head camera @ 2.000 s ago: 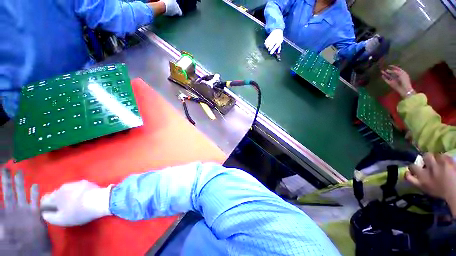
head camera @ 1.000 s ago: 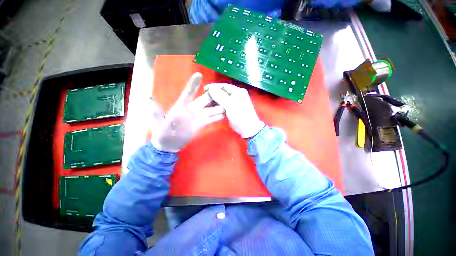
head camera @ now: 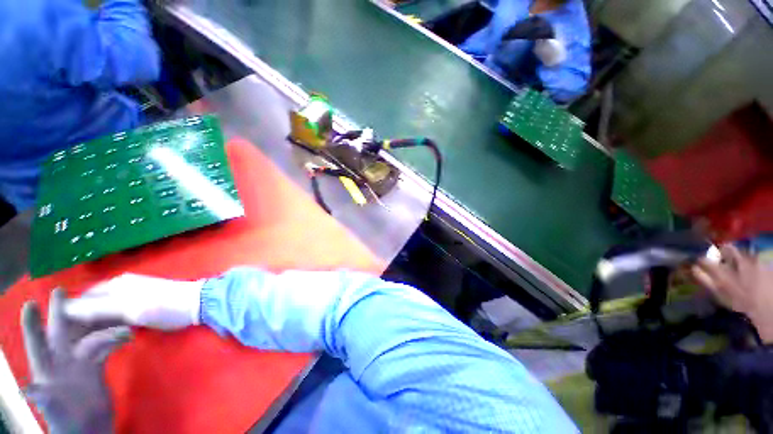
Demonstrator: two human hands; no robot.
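A green printed circuit board (head camera: pixel 127 199) with rows of silver solder spots lies tilted over the far part of the red mat (head camera: pixel 203 381). My left hand (head camera: pixel 69 373), in a white glove, is at the lower left with its fingers apart and nothing seen in it. My right hand (head camera: pixel 136 303), also white-gloved, reaches across the mat with its fingers at the left hand's fingers. Both hands are blurred, and whether the right fingers grip the left glove is unclear. Both hands are nearer to me than the board.
The iron stand (head camera: pixel 377 174), solder wire spool (head camera: pixel 315 117), cutters (head camera: pixel 319 186) and yellow-handled tool (head camera: pixel 353 190) stand by the green conveyor belt (head camera: pixel 475 161). The belt carries another board (head camera: pixel 542 127). People in blue are beyond; at right, a person's hand (head camera: pixel 736 284) is near a black strapped object (head camera: pixel 653 373).
My view has swung from the mat toward the belt and the people at right. My gloved hands remain close together over the mat, now at the lower left of the picture.
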